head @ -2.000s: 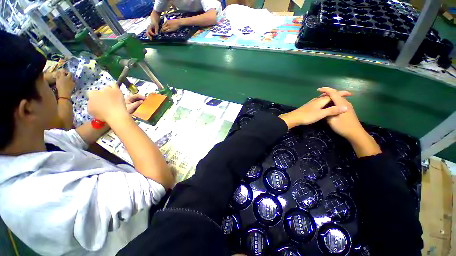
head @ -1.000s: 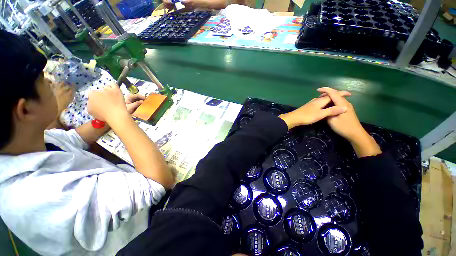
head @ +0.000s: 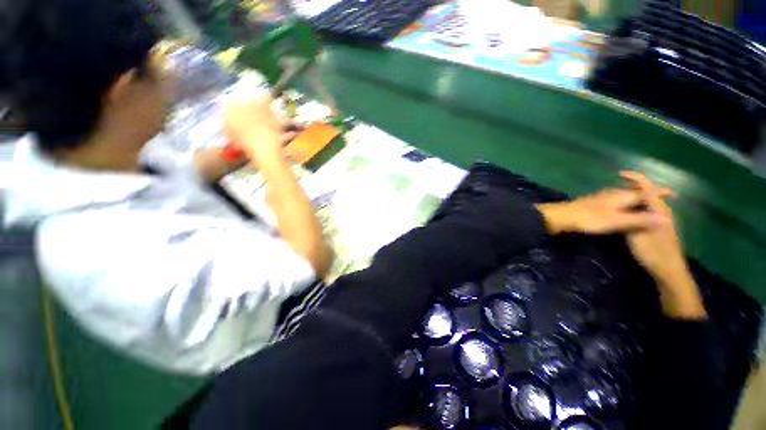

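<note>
My left hand and my right hand cross and touch at the fingers, at the far edge of the tray by the belt. They are blurred, and I see nothing held in them. My dark-sleeved forearms lie over the shiny black pocketed tray. Round black units with pale lettering sit in its pockets between my arms. My sleeves hide parts of the tray.
A green belt runs beyond the tray. At left a person in white works at a green press with an orange-brown block on a newspaper-covered bench. Black trays are stacked across the belt.
The view has turned left and blurred, so the scene sits further right and the neighbour shows more. My hands keep the same crossed pose. The hands across the belt are out of view.
</note>
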